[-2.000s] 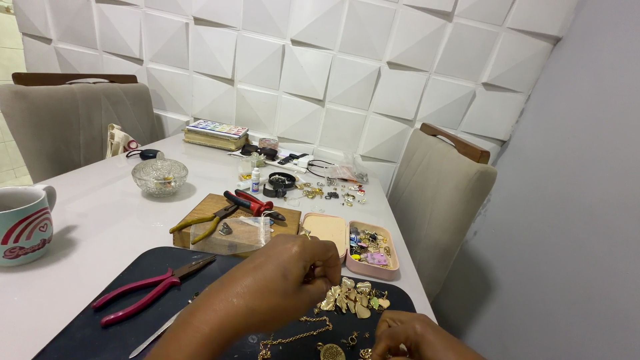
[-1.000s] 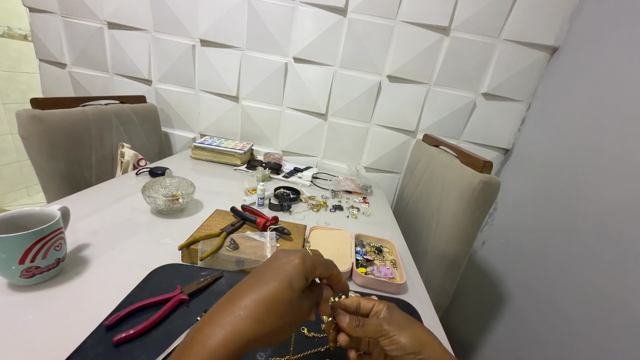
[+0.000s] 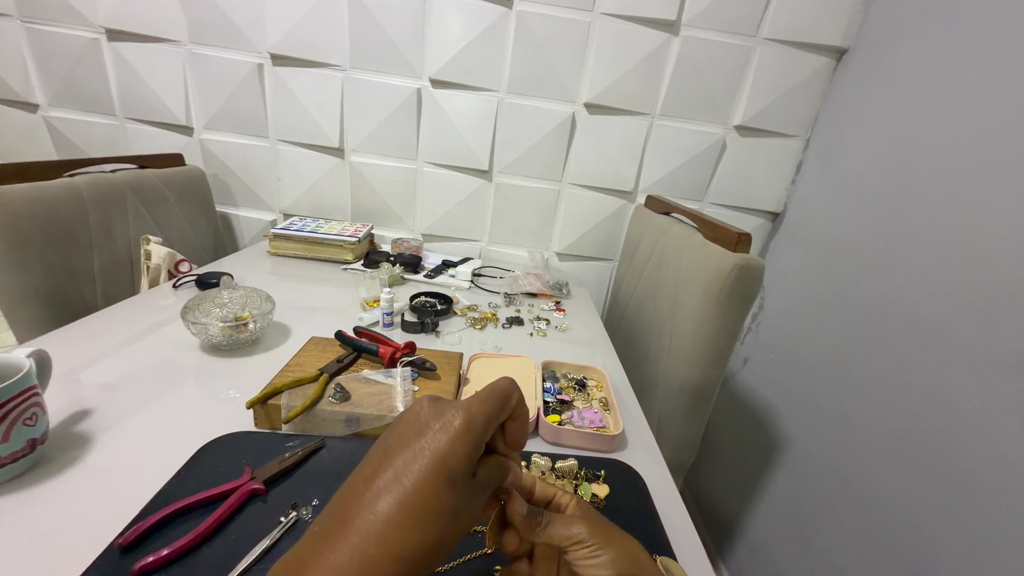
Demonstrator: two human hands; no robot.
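Observation:
My left hand (image 3: 448, 464) and my right hand (image 3: 568, 524) meet above the dark mat (image 3: 212, 472). Their fingertips are pinched together on a small gold-coloured piece that they mostly hide. A gold chain (image 3: 466, 560) lies on the mat under them. Gold charms (image 3: 566, 474), some heart-shaped, are piled just behind my right hand. Pliers with magenta handles (image 3: 220, 512) lie on the mat left of my left hand, beside metal tweezers (image 3: 268, 544) and a few tiny bits. Behind my hands sits an open pink jewellery box (image 3: 582, 436) with mixed charms.
A wooden box (image 3: 308, 360) carries yellow-handled pliers (image 3: 308, 390), red-and-black pliers (image 3: 382, 346) and a sheer pouch (image 3: 348, 404). A lidded glass bowl (image 3: 227, 316) and a mug (image 3: 22, 416) stand left. Glue-like bottle (image 3: 387, 309), black strap (image 3: 430, 304) and findings lie behind. A chair (image 3: 680, 320) flanks the table.
Two seconds ago my hands were apart over the mat; a second ago they had come together. They remain joined now, and the charm pile shows again behind my right hand.

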